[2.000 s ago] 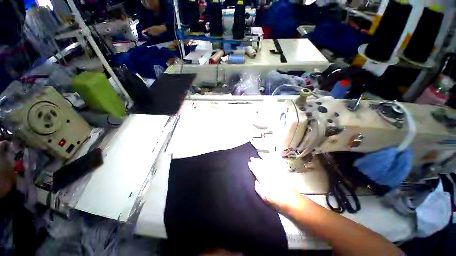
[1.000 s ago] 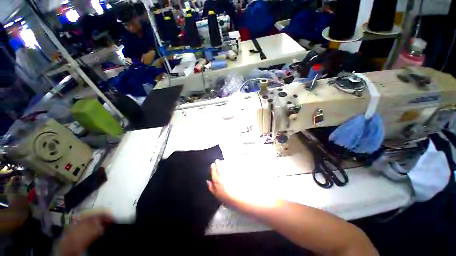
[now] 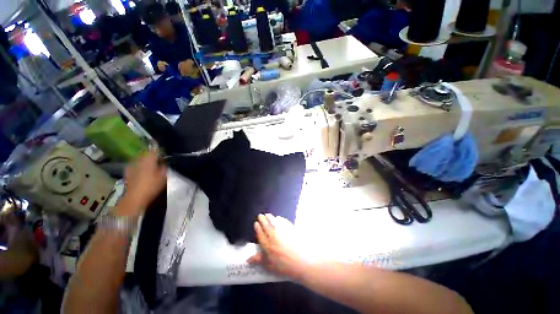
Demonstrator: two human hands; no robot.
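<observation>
A dark garment piece point(image 3: 255, 184) lies bunched on the white table, left of the needle area of the cream sewing machine point(image 3: 393, 126). My left hand point(image 3: 146, 178) is at the left, slightly blurred, closed on the far left end of the dark cloth. A dark length of cloth hangs below it. My right hand point(image 3: 277, 245) rests at the near edge of the piece, fingertips on the cloth and thumb apart. Strong lamp light washes out the table beside it.
Black-handled shears point(image 3: 408, 205) lie under the machine arm. A light blue tassel point(image 3: 445, 159) hangs from the arm. A beige box with a red switch point(image 3: 64, 181) and a green object point(image 3: 115, 138) stand left. A person point(image 3: 169, 46) sits behind. Dark cloth point(image 3: 528, 270) lies at right.
My left hand has come up from the lower left to the far left, drawing cloth with it. The dark piece has shifted away from me and bunched. My right hand has moved slightly nearer.
</observation>
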